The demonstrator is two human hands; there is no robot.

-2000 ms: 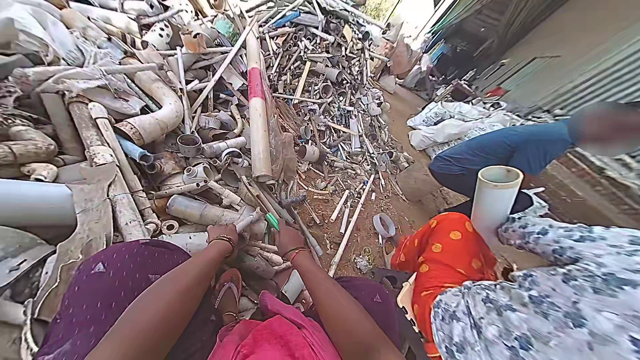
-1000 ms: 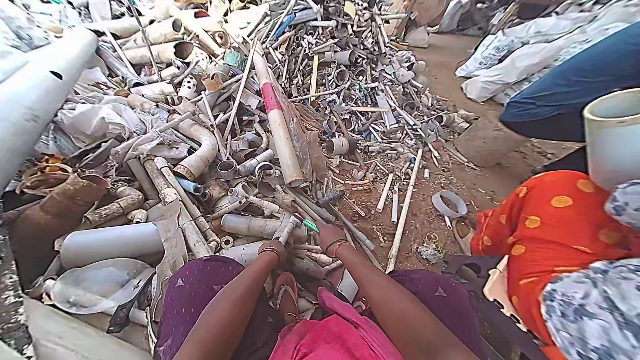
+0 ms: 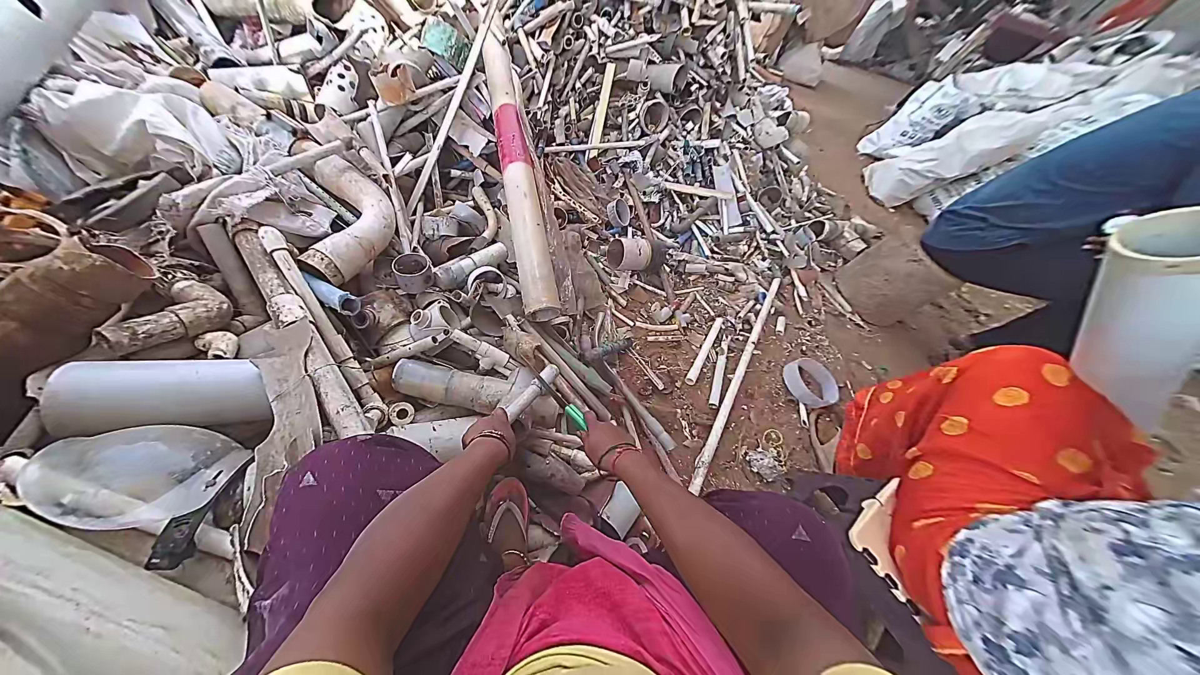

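In the head view my left hand [image 3: 491, 431] grips a short piece of pale plastic pipe [image 3: 531, 392], which points up and to the right. Close on its right, my right hand [image 3: 605, 439] is closed on a tool with a green handle [image 3: 575, 415]; the tool's working end is too small to make out. Both hands are above my knees, over scrap pipes. Beyond them lies a long cream pipe with a red band [image 3: 512, 141]. A thin white pipe [image 3: 738, 384] rests on the dirt to the right.
Heaped plastic pipes and fittings [image 3: 366, 225] spread ahead and left. A white pipe ring [image 3: 811, 382] lies on the dirt. At right are a person's orange dotted clothing [image 3: 994, 422], another person's blue sleeve or trouser leg [image 3: 1059, 178], a wide white pipe [image 3: 1139, 309] and white sacks [image 3: 984, 122].
The view has turned right-to-left shifts aside, and both hands stay close together over the scrap. The person in blue, bent over at the right earlier, now shows only in part.
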